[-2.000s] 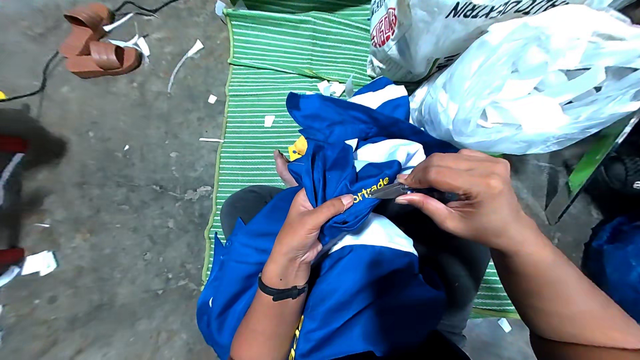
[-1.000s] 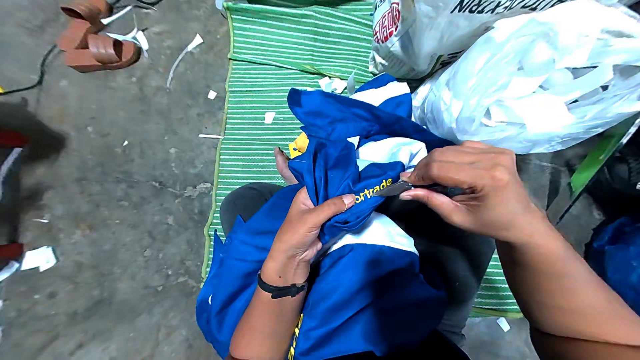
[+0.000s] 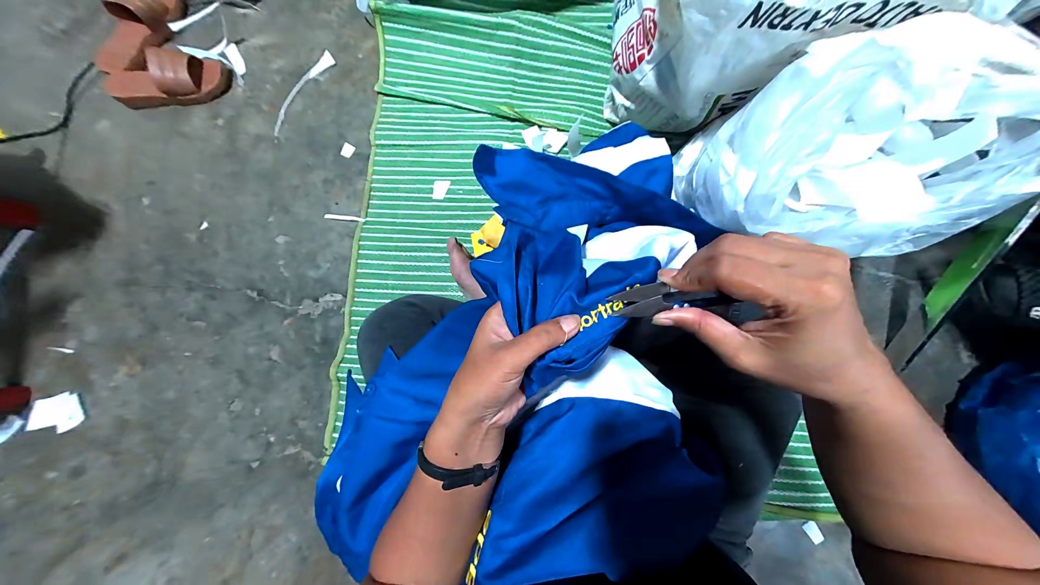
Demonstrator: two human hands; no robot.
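A blue garment [image 3: 585, 487] with white panels and yellow embroidered lettering lies across my lap. My left hand [image 3: 508, 366] grips a bunched fold of it, the thumb pressing just left of the lettering. Between the thumb and fingers of my right hand [image 3: 764, 309] are small dark thread snips [image 3: 650, 301], their blades parted and pointing left over the lettering. The hand covers the rest of the snips. A yellow patch of cloth [image 3: 487, 236] shows at the garment's left edge, beside my bare foot.
Beneath me spreads a green striped mat [image 3: 414, 162] with white scraps on it. A clear plastic bag [image 3: 861, 162] of white pieces and a printed white sack [image 3: 691, 65] stand at upper right. Brown sandals [image 3: 166, 77] and more scraps lie on the concrete floor [image 3: 203, 325] at left.
The blades of the snips are now plainly parted over the lettering, whereas they looked closed together one second ago. My left hand keeps its hold on the fold.
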